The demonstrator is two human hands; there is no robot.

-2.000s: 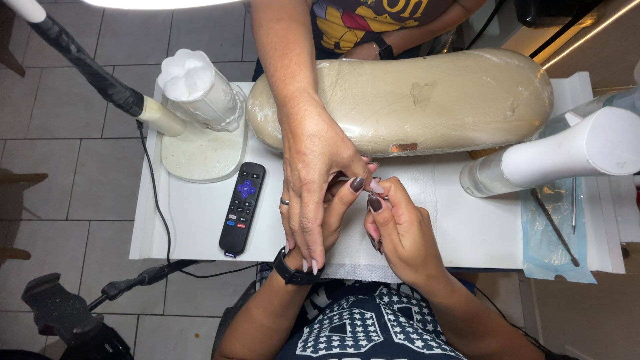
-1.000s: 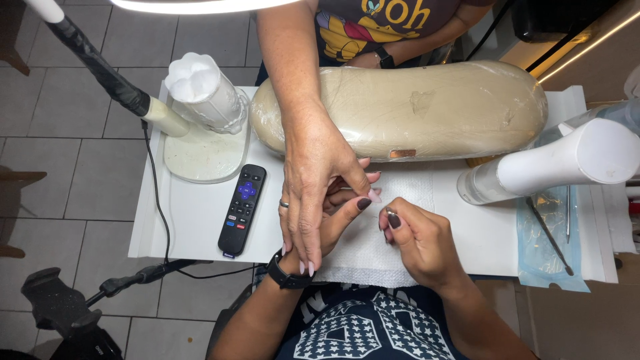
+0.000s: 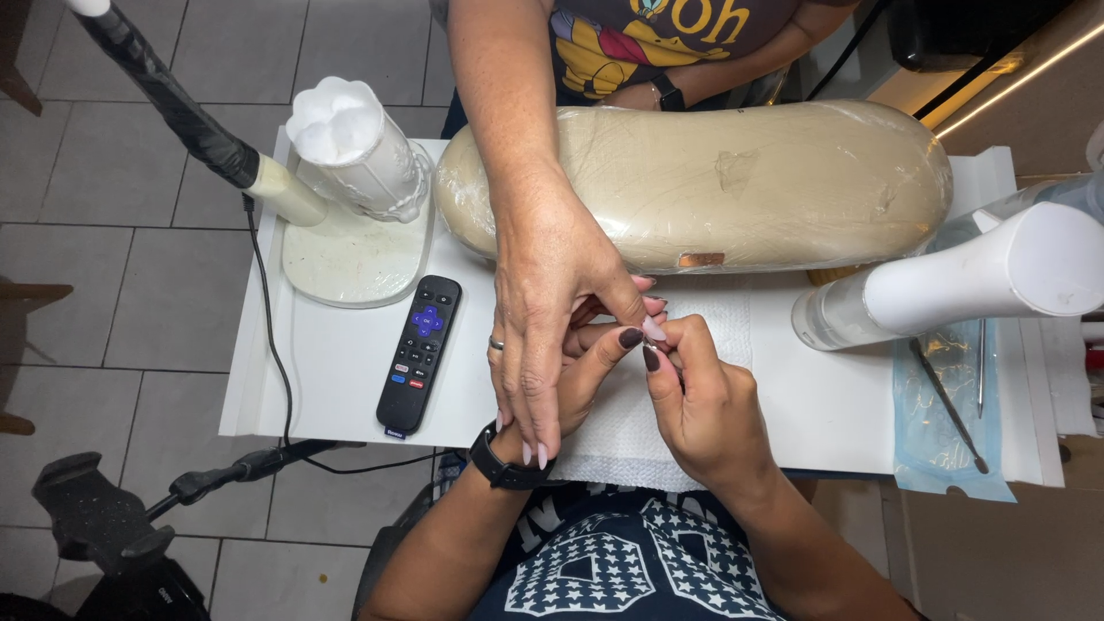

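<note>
Another person's hand [image 3: 552, 259], palm down with pale pink nails and a ring, reaches over the padded armrest. My left hand [image 3: 595, 362], with dark nails and a black watch band at the wrist, is under it and holds its thumb. My right hand [image 3: 711, 397] has its thumb and index fingertips pinched around a small metal tool [image 3: 649, 343] at that thumb's nail. Most of this tool is hidden by my fingers, so its kind cannot be told. Beneath the hands lies a white paper towel [image 3: 621, 453].
A plastic-wrapped beige armrest [image 3: 690, 185] spans the table's far side. At left are a lamp base [image 3: 354, 267], a white ornate holder [image 3: 358, 147] and a remote control [image 3: 419, 354]. At right, a spray bottle [image 3: 931, 276] stands near a metal cuticle tool [image 3: 947, 405] on a blue pouch [image 3: 914, 440].
My right hand was apart from the other person's thumb one second ago and is now up against it. My left hand keeps its hold under that hand.
</note>
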